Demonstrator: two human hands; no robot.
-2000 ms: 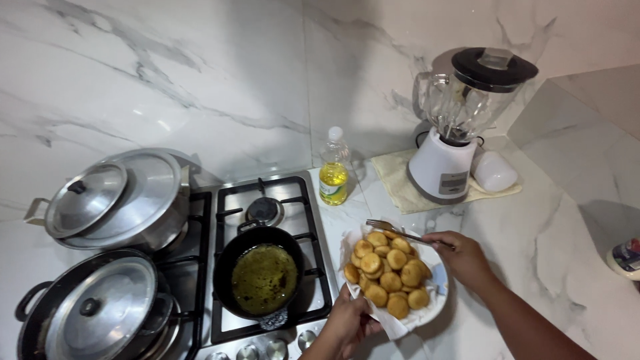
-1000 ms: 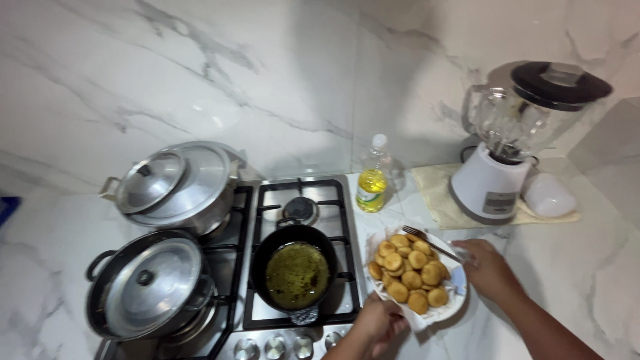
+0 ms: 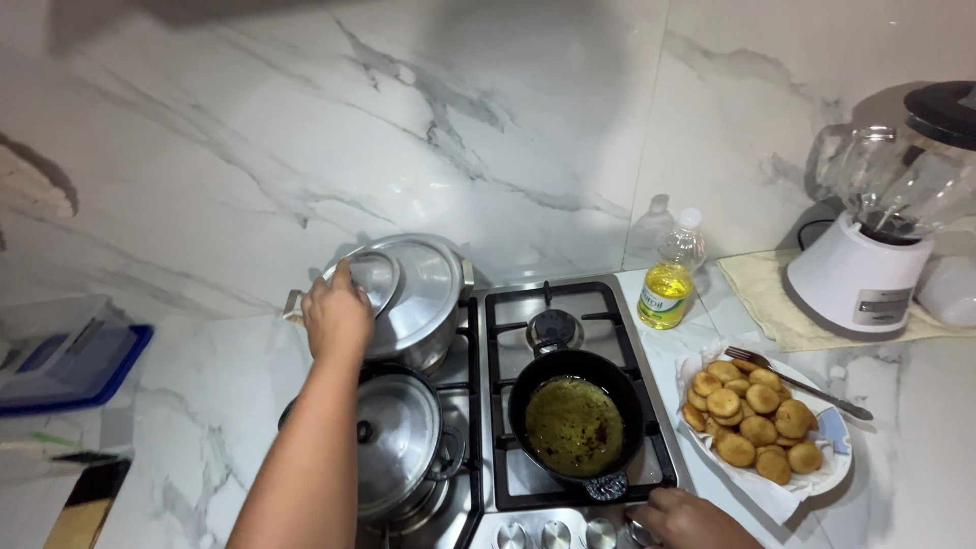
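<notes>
My left hand reaches over the back left burner with its fingers on the small metal lid, which lies on the large aluminum pot. At the lower edge, my right hand is at the rightmost stove knob. A black pan with dark-flecked oil sits on the front right burner. Right of the stove, a paper-lined plate holds round golden fried pieces, with a fork lying across its rim. A lidded black pot stands front left, partly behind my left forearm.
An oil bottle stands behind the plate. A blender rests on a cream cloth at the right. At the far left are a clear plastic container with a blue rim and a black and tan object.
Both hands have let go of the plate and the fork. My left hand has moved to the small lid, my right to the stove knobs. The view has swung left.
</notes>
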